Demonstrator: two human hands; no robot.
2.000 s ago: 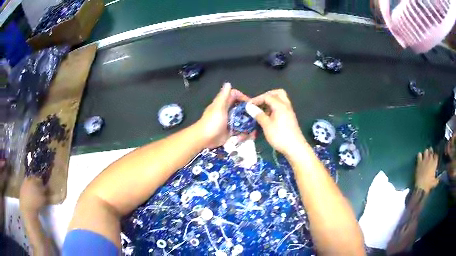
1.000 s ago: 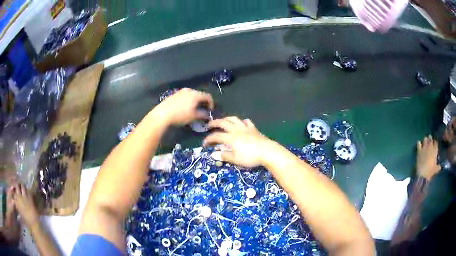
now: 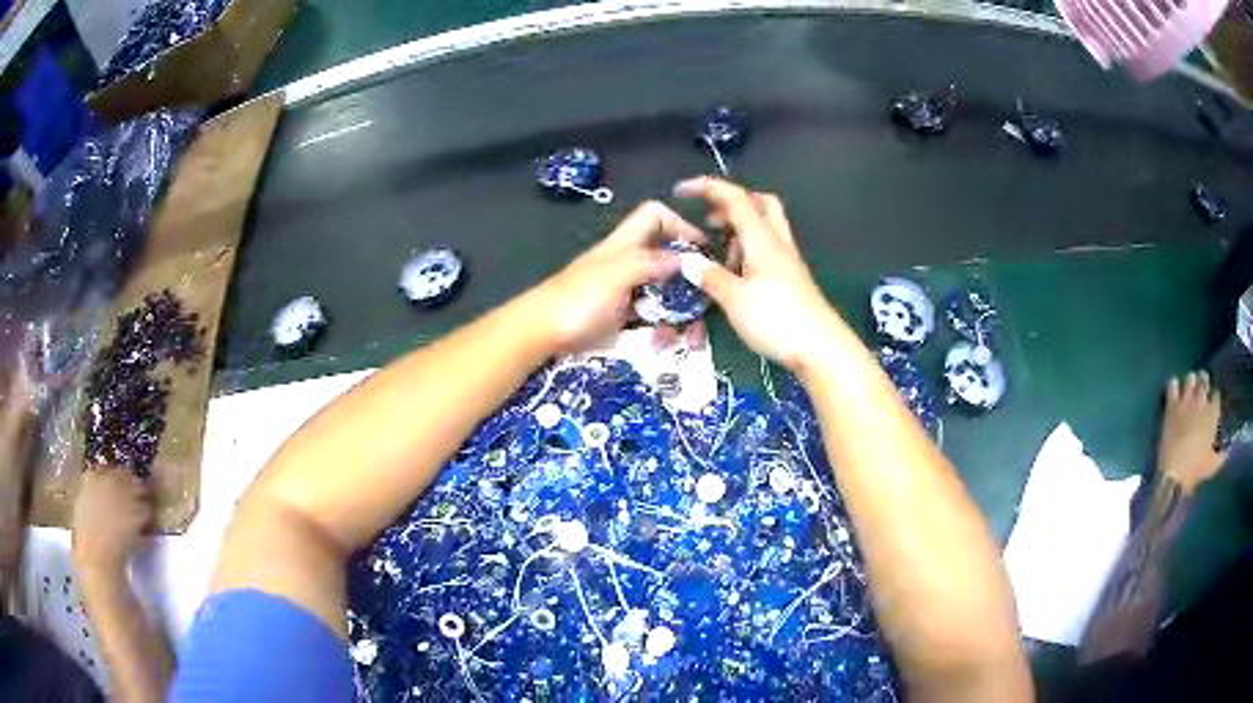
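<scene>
A round part-built unit (image 3: 669,300), with a pale rim and a dark blue top, is held between both hands just above the far edge of the heap. My left hand (image 3: 625,275) grips its left side. My right hand (image 3: 753,268) has its thumb on the top right of the unit, with the fingers bent behind it. The fingers partly hide the unit's top. A large heap of blue circuit boards (image 3: 646,549) with white wires and small white discs lies below the hands, between my forearms.
Pale housings (image 3: 432,276) and blue-topped units (image 3: 570,170) lie on the dark conveyor (image 3: 412,179). More housings (image 3: 901,312) lie right of my hands. A white sheet (image 3: 1065,543) and a neighbour's hand (image 3: 1190,433) are at right. Dark components (image 3: 138,385) lie on cardboard (image 3: 220,234), by another person's hand.
Both hands have moved up and right from the belt's near edge and now hold a unit together. The units on the belt have shifted right. The neighbour's hand at left is now at the dark components.
</scene>
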